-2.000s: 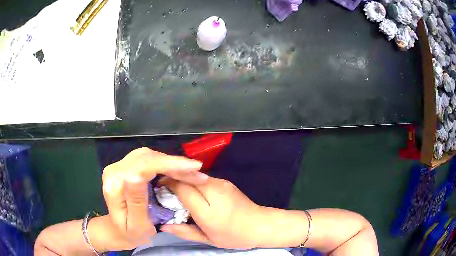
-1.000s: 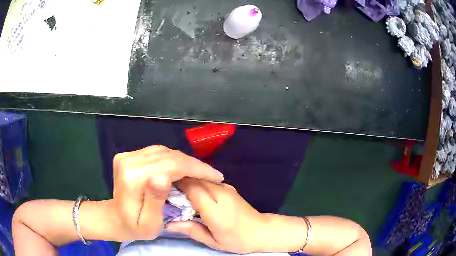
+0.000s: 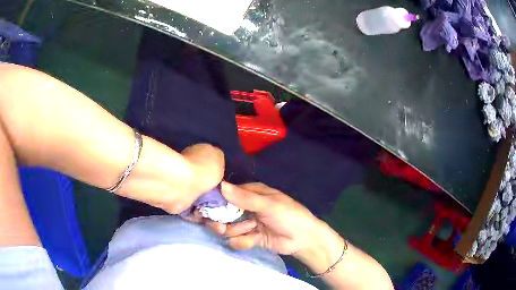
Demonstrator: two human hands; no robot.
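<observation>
A joined piece, purple on one side and grey-white and ruffled on the other, is held close to my body below the table edge. My right hand grips its grey-white end between thumb and fingers. My left hand is bent over its purple end; its fingers are mostly hidden, so its hold cannot be told. A translucent white glue bottle with a magenta-pink tip shows on the black table, apart from my hands.
The black table has a white sheet at the top. Purple parts and grey-white parts are heaped at the right, beside a cardboard tray. Red stool-like parts and a blue crate are below table level.
The view has turned and shifted, so the table edge now slants down to the right. My left forearm now comes in from the upper left, and its hand has turned over the piece.
</observation>
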